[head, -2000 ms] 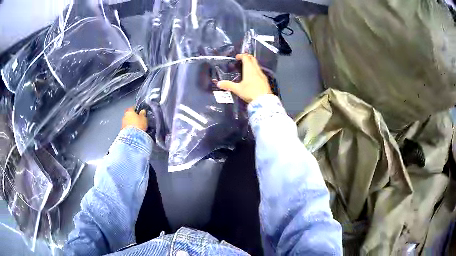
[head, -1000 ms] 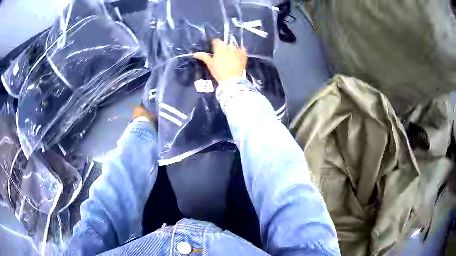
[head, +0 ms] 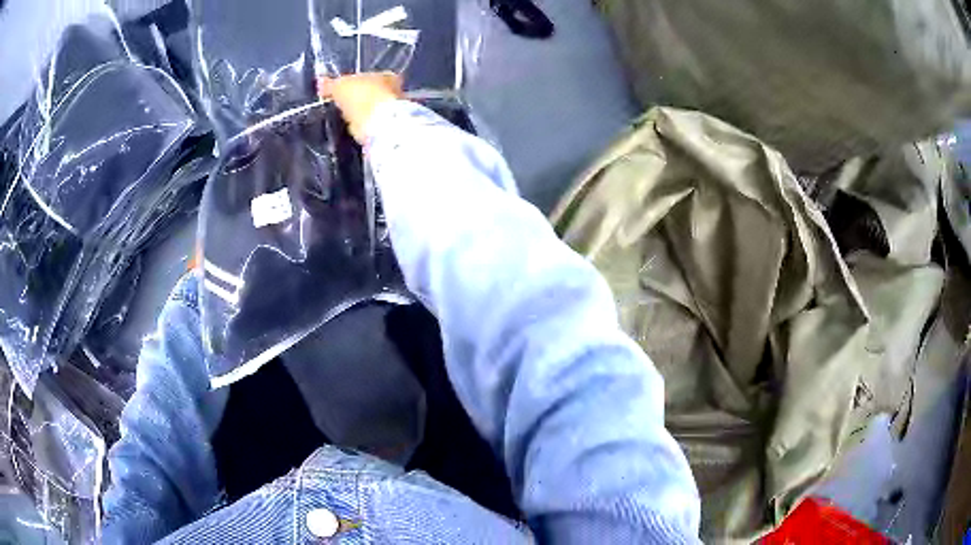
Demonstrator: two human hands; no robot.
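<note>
A bundle of polybagged garments [head: 309, 234], dark cloth in clear plastic with white stripes and a small white label [head: 272, 208], lies in front of me. A thin pale strap [head: 279, 117] crosses its middle, with a white bow above. My right hand [head: 365, 101] is on the bundle at the strap, fingers curled in and fingertips hidden. My left hand [head: 195, 261] shows only as a sliver at the bundle's left edge; its fingers are hidden. An olive woven sack [head: 724, 277] stands crumpled to the right.
More clear polybagged garments [head: 107, 149] lie at the left. A large filled olive sack [head: 788, 64] is at the upper right. A black looped item [head: 522, 15] lies on the grey floor at the top. A red object [head: 825, 526] shows at the lower right edge.
The view has shifted, so the bundle and sack appear further left. My right hand has moved left along the strap from the label's right side. My left hand is now mostly hidden.
</note>
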